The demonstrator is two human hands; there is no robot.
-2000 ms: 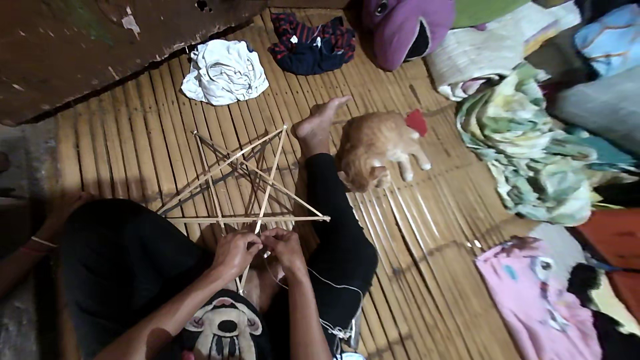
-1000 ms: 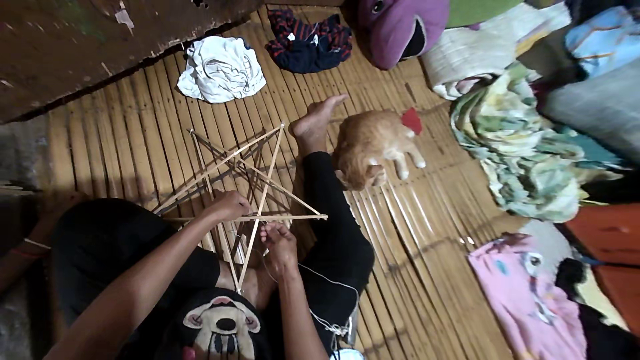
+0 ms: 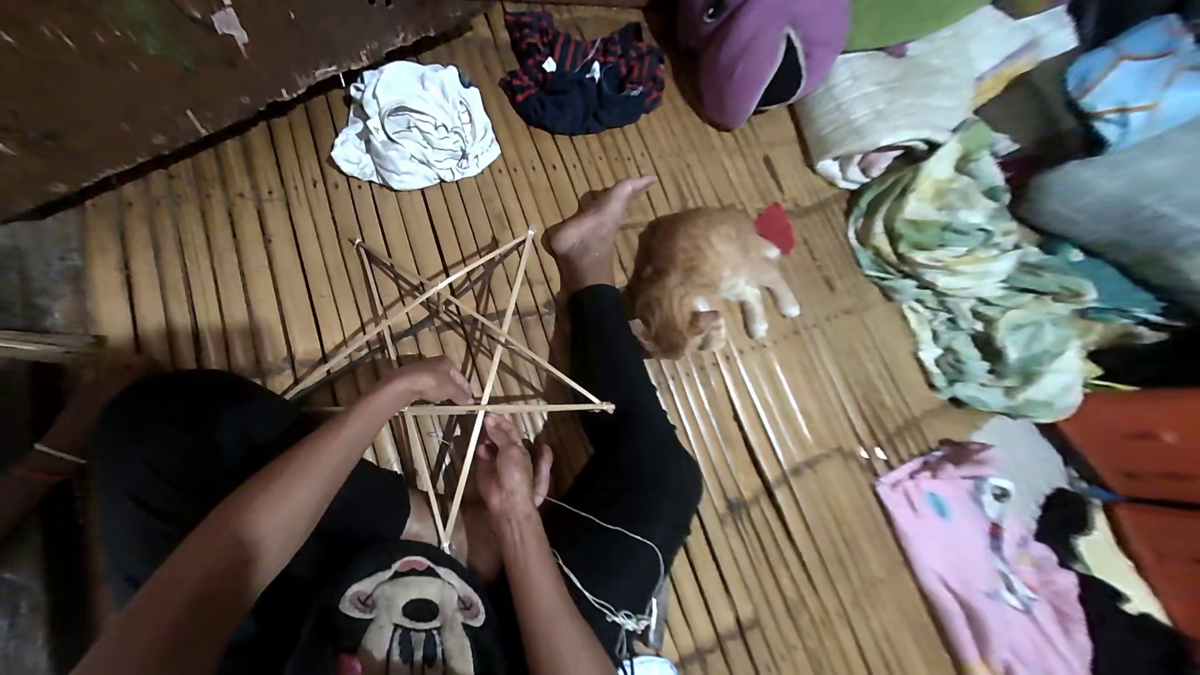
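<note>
A star-shaped frame of thin bamboo sticks (image 3: 506, 339) lies over my lap and the slatted floor, its sticks tied at the points. My left hand (image 3: 436, 381) is at the frame's horizontal stick, left of the crossing; its fingertips are partly hidden, so its hold is unclear. Just below that crossing is my right hand (image 3: 511, 469), palm partly up and fingers curled near the stick; whether it pinches the string cannot be told. White string (image 3: 609, 525) runs from near my right hand across my black-clad leg to a small tangle (image 3: 630, 619).
An orange cat (image 3: 698, 272) lies beside my foot on the bamboo floor (image 3: 787, 525). White cloth (image 3: 415, 127), dark striped clothing (image 3: 583, 80) and a purple plush toy (image 3: 764, 56) are ahead. Green patterned cloth (image 3: 975, 281) and a pink garment (image 3: 984, 553) lie right. Another person's arm (image 3: 56, 450) shows left.
My hands were together below the crossing two seconds ago; they have moved apart, the left one up and to the left. The right hand has turned its palm more upward.
</note>
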